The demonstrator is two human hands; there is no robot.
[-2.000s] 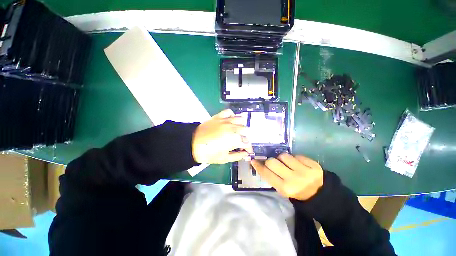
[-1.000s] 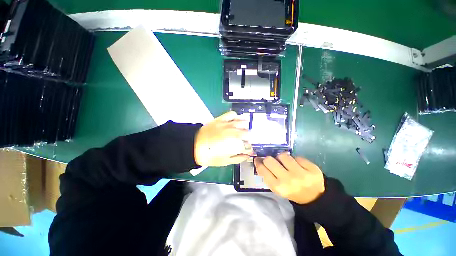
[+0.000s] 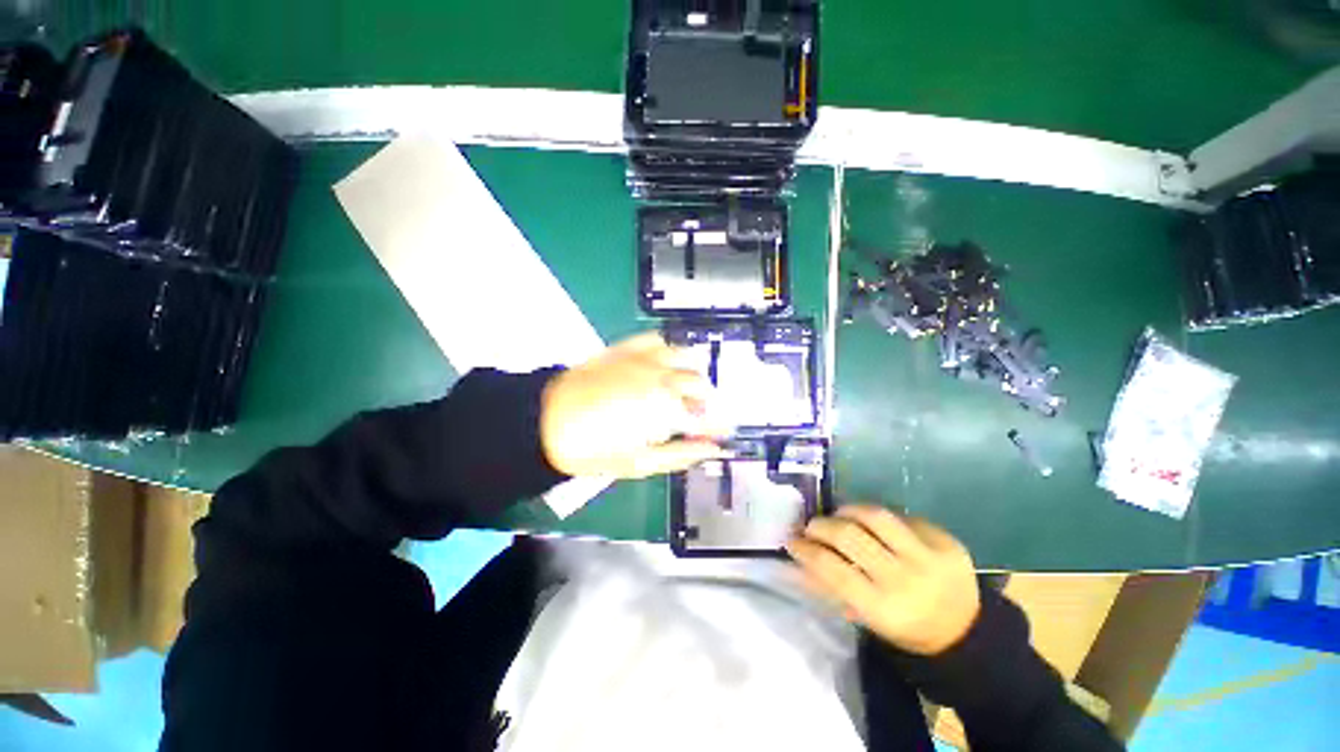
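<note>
Three display modules lie in a column on the green bench. The nearest module (image 3: 735, 511) has a grey panel in a black frame. The middle module (image 3: 764, 385) has a bright white panel and a dark strip. The far module (image 3: 717, 272) has an orange strip at its right side. My left hand (image 3: 625, 411) lies over the left part of the middle module, its fingertips near the border with the nearest one; whether they pinch anything is hidden. My right hand (image 3: 889, 576) is at the lower right corner of the nearest module, fingers bent, fingertips at its edge.
A module stack (image 3: 720, 88) stands ahead at the white rail (image 3: 500, 115). Tall black stacks (image 3: 177, 162) are at left, another stack (image 3: 1271, 250) at right. A pale board (image 3: 463, 272) lies left. A pile of small parts (image 3: 955, 316) and a plastic bag (image 3: 1168, 426) lie right.
My right hand has moved away from my left fingertips, down and right to the nearest module's corner, uncovering more of that module. My left hand has stayed over the middle module. The view has shifted slightly.
</note>
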